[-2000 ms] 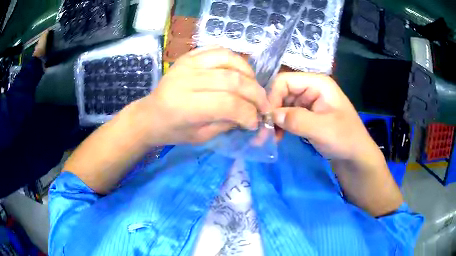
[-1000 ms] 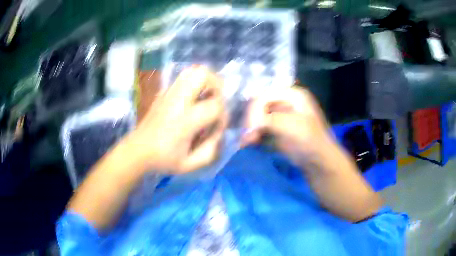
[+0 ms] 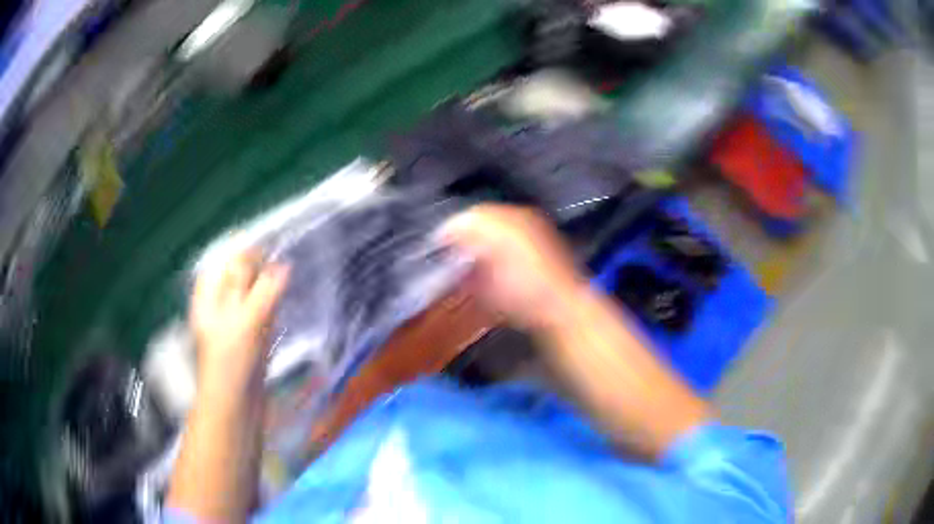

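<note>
The clear blister tray (image 3: 358, 261) with dark contents lies tilted in front of me, strongly blurred. My left hand (image 3: 234, 297) is at its left edge, thumb and fingers around the edge. My right hand (image 3: 502, 256) is at its right edge, fingertips on the rim. The tray is between my two hands. An orange-brown fixture plate (image 3: 415, 353) shows below the tray's near edge. Blur hides the single pockets and parts.
Black fixture plates (image 3: 553, 164) lie beyond and right of the tray. A blue bin (image 3: 707, 307) with black parts is at the right below the bench edge. A red-orange crate (image 3: 760, 169) is farther right. Dark trays (image 3: 102, 420) are at the lower left.
The view has swung to the right. My hands have moved apart from the middle to the tray's left and right edges. The film earlier between my fingers no longer shows clearly.
</note>
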